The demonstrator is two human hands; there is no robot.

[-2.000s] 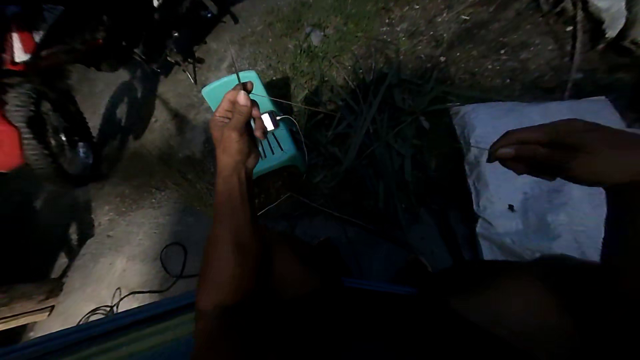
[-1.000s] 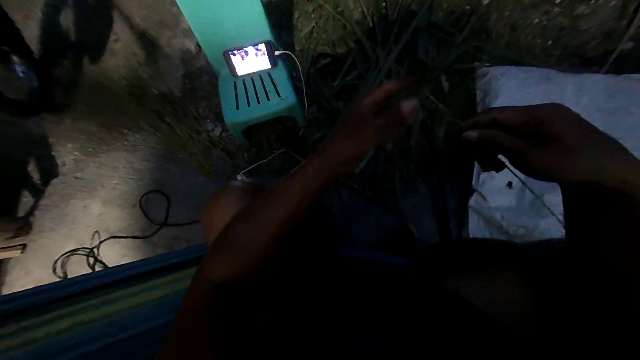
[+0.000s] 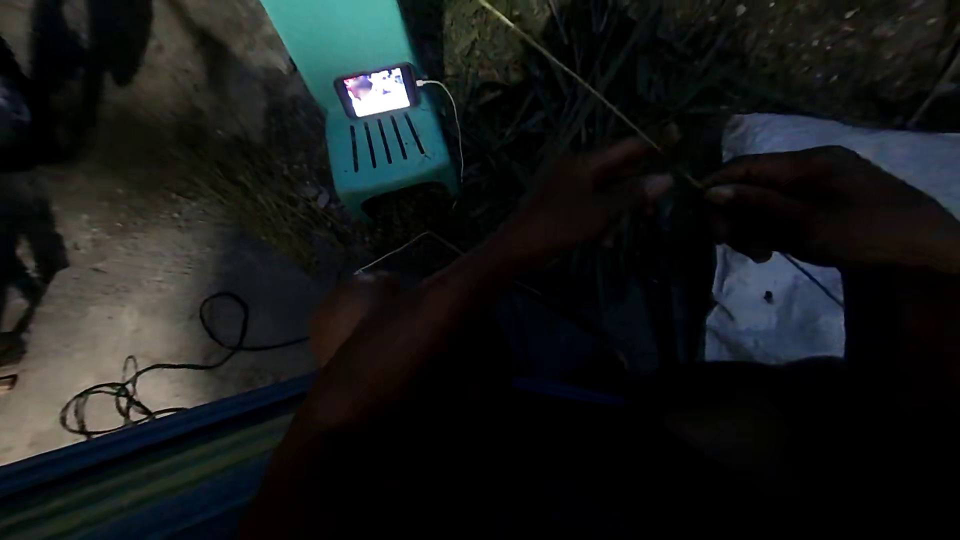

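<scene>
A thin pale strand point(image 3: 577, 79), perhaps a plant stem, runs from the top of the view down to the fingertips of my right hand point(image 3: 810, 202), which pinches its lower end above a white sheet. My left hand point(image 3: 607, 184) is close by on the left, its fingers near or on the strand; blur and shadow hide whether they grip it. Dark, long leaves point(image 3: 600, 90) lie under and beyond the hands. A dark thin strand point(image 3: 814, 277) sticks out below my right hand.
A phone point(image 3: 377, 91) with a lit screen and white cable point(image 3: 457, 124) lies on a green plastic chair point(image 3: 390, 176). The white sheet point(image 3: 780, 322) is at right. A black cord point(image 3: 180, 366) coils on concrete at left, beside striped fabric point(image 3: 150, 472).
My left hand has moved from over the green chair, across to beside my right hand. The phone, partly covered before, is now in full view. The view has shifted.
</scene>
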